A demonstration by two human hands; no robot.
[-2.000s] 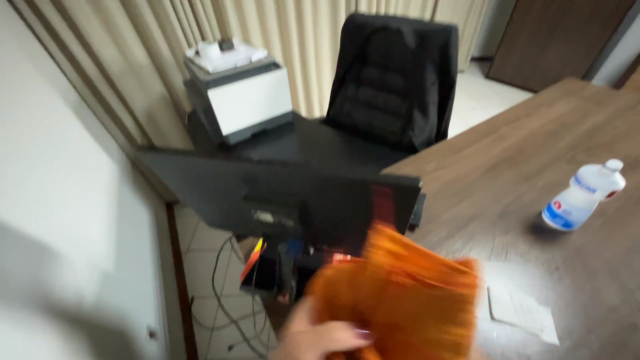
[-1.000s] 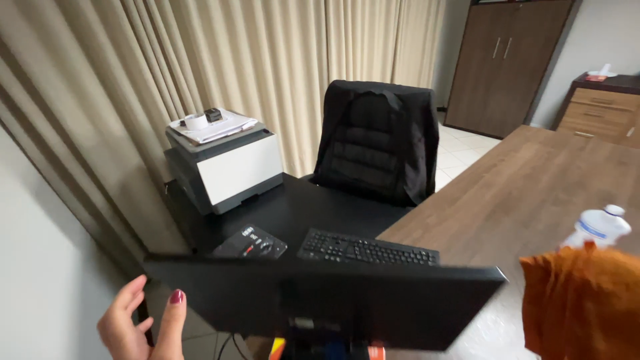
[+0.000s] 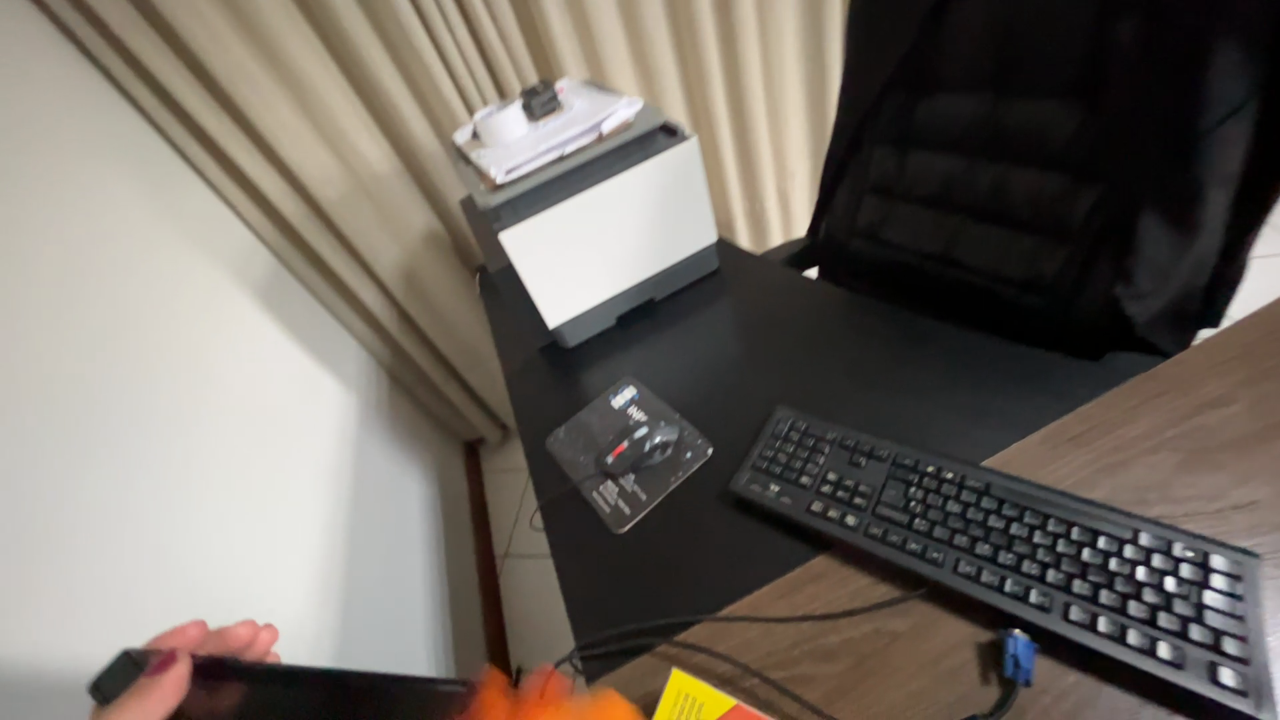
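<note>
At the lower left, my left hand (image 3: 165,675) grips the end of a black computer monitor (image 3: 330,688), thumb on the near side and fingers behind. An orange cloth (image 3: 545,700), blurred, lies against the monitor's other part at the bottom edge; my right hand is not visible. To the right of the cloth is a yellow and red printed item (image 3: 700,698). A black keyboard (image 3: 1000,540) lies across the wooden desk and the black desk. Below it, a blue VGA connector (image 3: 1018,657) on a black cable rests on the wood. A black mouse (image 3: 640,448) sits on a dark mouse pad (image 3: 590,440).
A grey and white printer (image 3: 615,235) with papers (image 3: 560,125) on top stands on the black desktop (image 3: 790,350). Behind are beige curtains (image 3: 690,60) and a black office chair (image 3: 1000,170). Dark cables (image 3: 740,618) cross the wooden desktop (image 3: 1180,460). A white wall is at left.
My left hand, beside the monitor a second ago, now grips it. The monitor has moved down and left, uncovering the cables and connector. The orange cloth, at the right before, is now against the monitor.
</note>
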